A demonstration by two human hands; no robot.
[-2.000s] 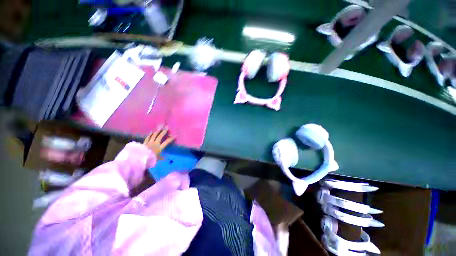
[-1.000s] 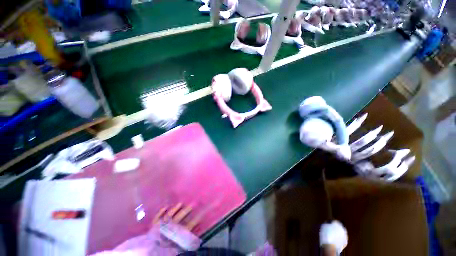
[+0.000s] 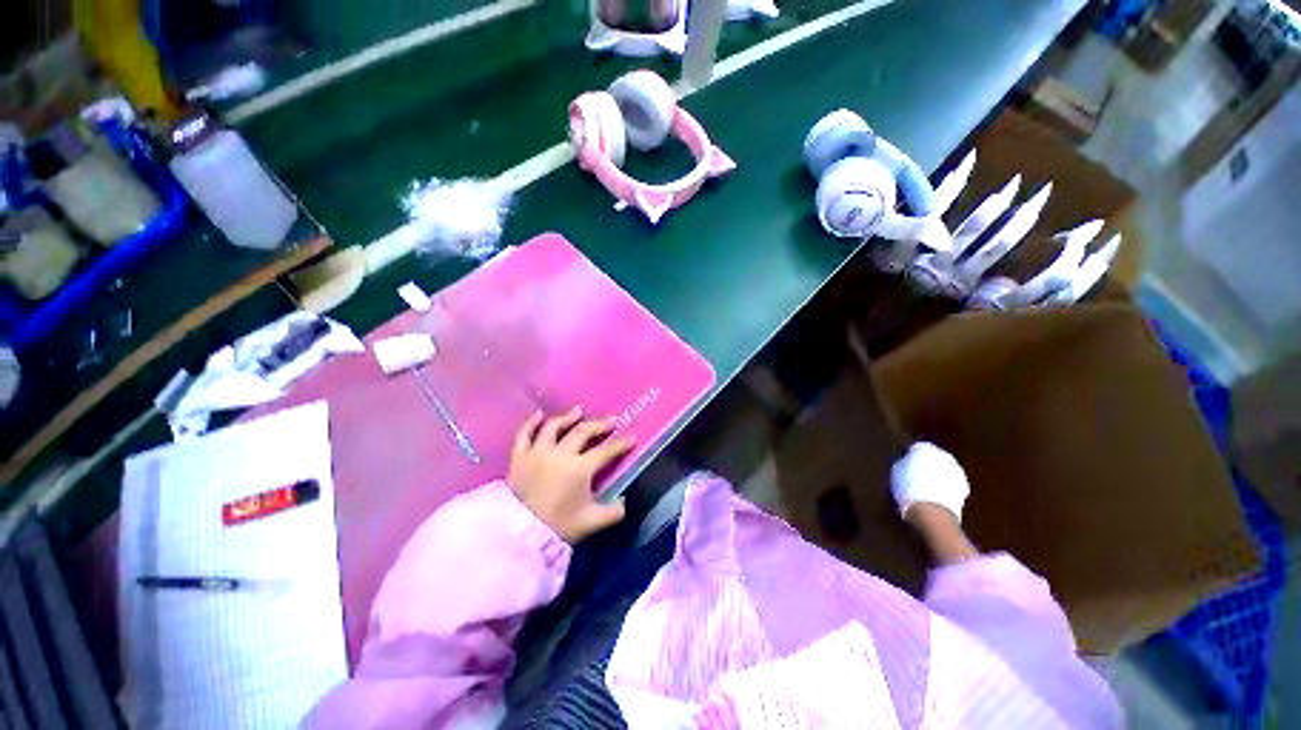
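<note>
My left hand [image 3: 568,471] is bare and lies on the front edge of the pink mat [image 3: 585,314], fingers spread and holding nothing. My right hand [image 3: 930,482], in a white glove, is low at the right, at the open brown carton [image 3: 1056,428]. Its fingers are hidden, so I cannot tell if it grips the carton. Several white headphones [image 3: 985,235] stand in the carton's far part, ears up. Blue-grey headphones [image 3: 856,193] sit at the bench edge above them. Pink headphones [image 3: 649,150] lie on the green bench behind the mat.
A swab [image 3: 435,392] lies on the mat. Left of it is a record sheet [image 3: 236,642] with a red marker [image 3: 271,501] and a pen [image 3: 200,582]. A clear-white clump [image 3: 460,214] is behind the mat. A blue tray [image 3: 100,257] and white bottle [image 3: 231,186] are at upper left.
The view has turned right and down towards the carton. My left hand stays on the mat. My right gloved hand, low at the carton a second ago, now shows with its pink sleeve.
</note>
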